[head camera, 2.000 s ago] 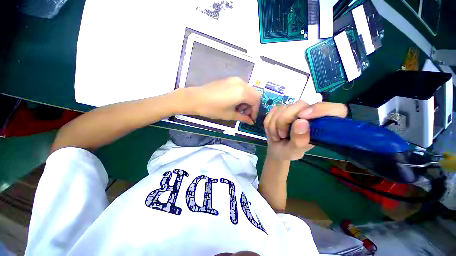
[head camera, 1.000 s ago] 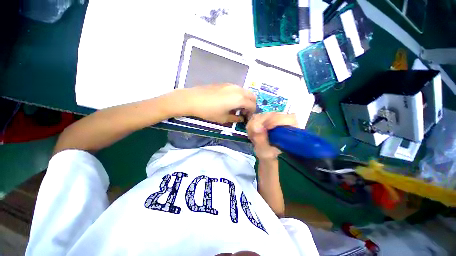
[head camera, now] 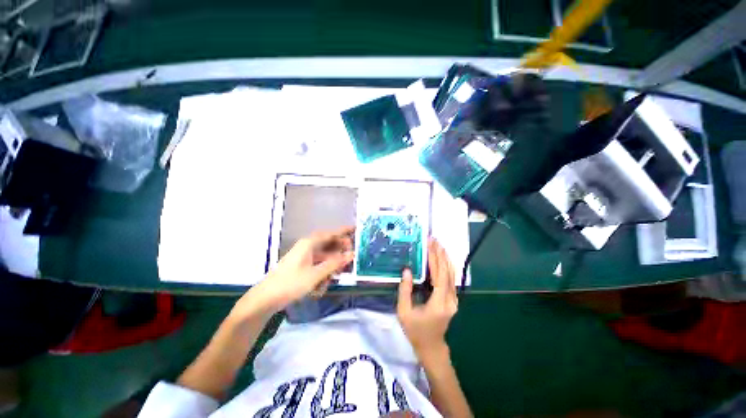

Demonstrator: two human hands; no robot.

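A white two-window frame (head camera: 278, 216) lies on the white sheet (head camera: 214, 204). A green circuit board (head camera: 391, 245) sits in its right bay; the left window shows grey-brown. My left hand (head camera: 311, 263) is at the frame's middle bar beside the board's left edge, fingertips bent; whether it holds anything is unclear. My right hand (head camera: 429, 304) grips the frame's lower right corner, fingers along the right edge and thumb at the board's bottom edge. A dark blurred shape, probably the released screwdriver (head camera: 517, 110), hangs below the yellow cord (head camera: 568, 33).
A small screw pile (head camera: 303, 148) lies on the sheet behind the frame. Green boards (head camera: 378, 129) lie at the back right, more (head camera: 454, 163) beside them, partly behind the dark blur. A white box-shaped device (head camera: 605, 184) stands right. A clear plastic bag (head camera: 123, 139) lies left.
My right hand has let go of the blue screwdriver and moved onto the frame's right corner. My left hand has moved away from the tool tip to the middle bar. The view has shifted, showing more bench.
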